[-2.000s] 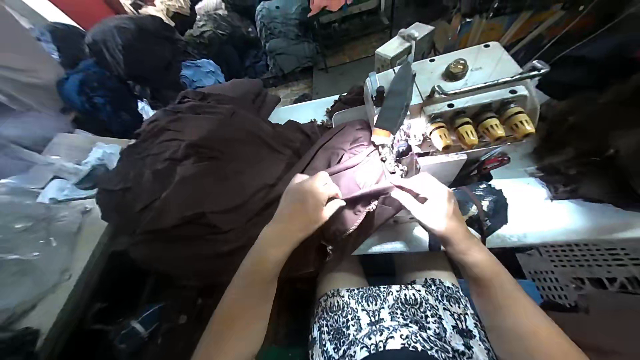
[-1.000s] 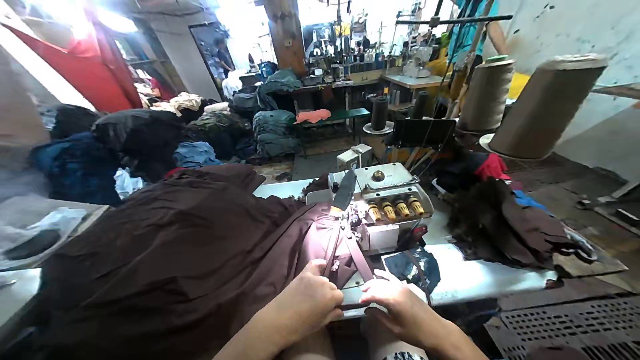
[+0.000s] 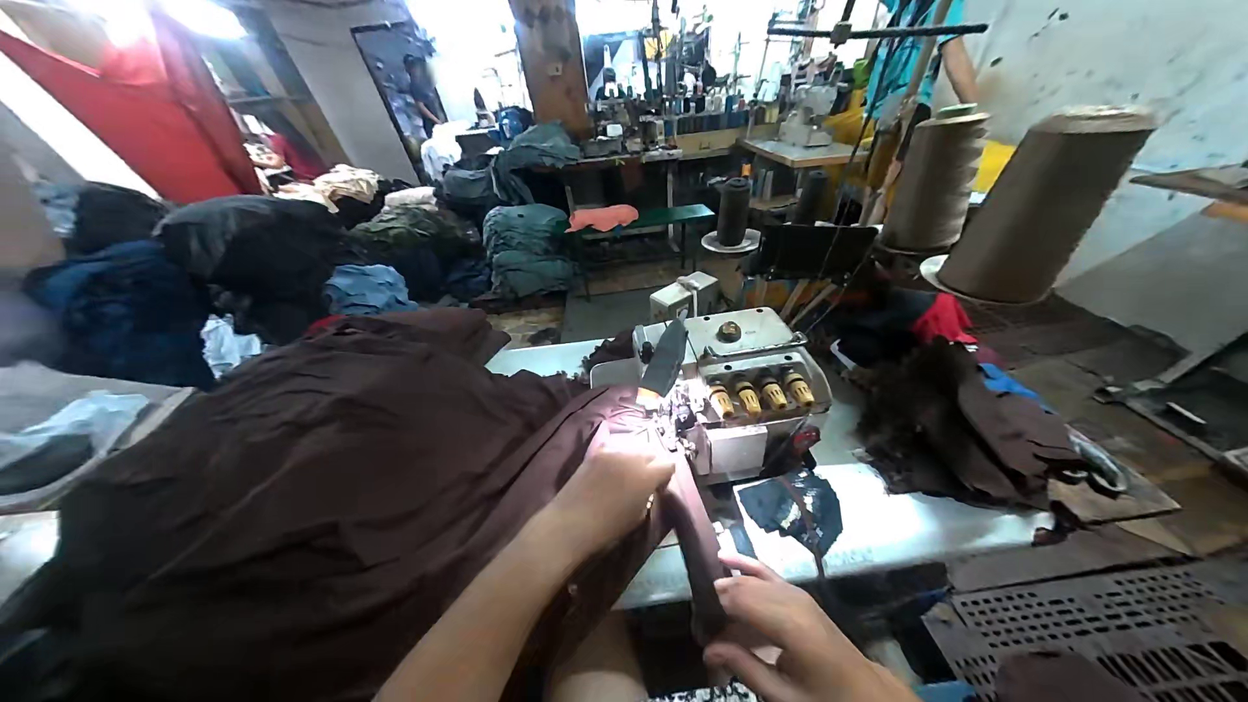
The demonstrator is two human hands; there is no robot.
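Observation:
An overlock sewing machine (image 3: 765, 375) with several yellow tension dials stands on a white table. Dark brown fabric (image 3: 322, 487) is heaped left of it, and its edge lies at the lit needle area. My left hand (image 3: 619, 487) presses on the fabric just in front of the needle area, fingers partly hidden. Lower right, my right hand (image 3: 780, 624) pinches a hanging strip of the same brown fabric (image 3: 697, 546) between thumb and fingers.
Large brown thread cones (image 3: 1048, 205) stand at the back right. Brown fabric scraps (image 3: 975, 429) lie on the table's right side. Piled garments (image 3: 253, 253) fill the back left. A person in a turquoise top (image 3: 960, 58) is behind the cones. A perforated plastic crate (image 3: 1082, 614) sits lower right.
My left hand has moved up toward the needle area, while my right hand has moved down and right with the strip. The view has tilted up since the oldest frame.

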